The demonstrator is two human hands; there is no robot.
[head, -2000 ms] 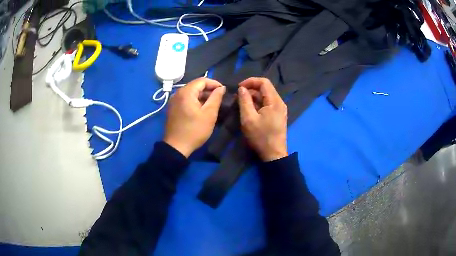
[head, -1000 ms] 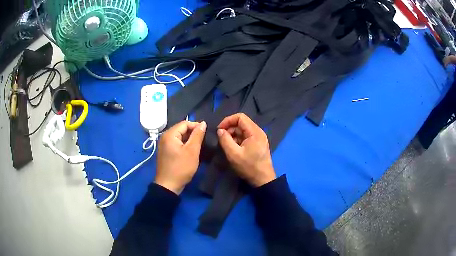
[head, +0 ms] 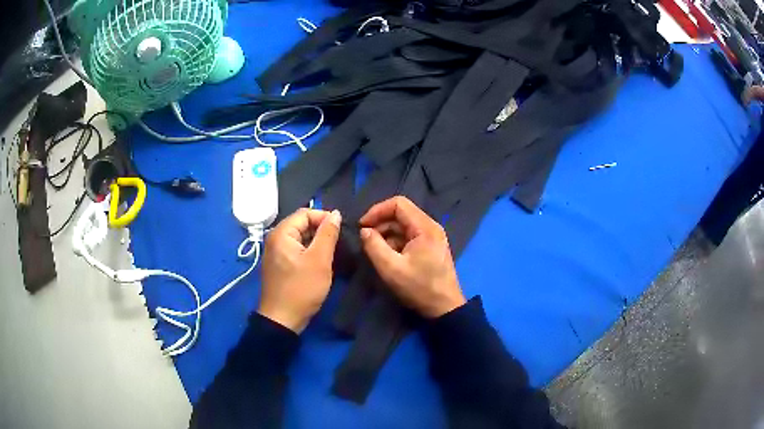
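Note:
Many flat black straps [head: 469, 109] lie in a heap over the blue table cover [head: 536, 285], with several squared ends pointing towards me. My left hand [head: 297, 268] and my right hand [head: 410, 255] are above the near strap ends, close together. Thumb and forefinger of each hand are pinched together over a dark strap part between them. The fingers hide the exact spot, and dark-on-dark makes it unclear what each fingertip grips. One strap end [head: 356, 377] lies below, between my forearms.
A white controller [head: 255, 188] with white cable lies left of my hands. Further left are yellow loop-handled scissors [head: 126, 202], a green fan [head: 155, 54], and a white board [head: 75, 352] with a brown strip [head: 35, 243]. Another person's hand [head: 753, 94] shows far right.
The view has tilted up, bringing the fan in. My hands stay close together over the straps; my right fingertips have shifted slightly against my left.

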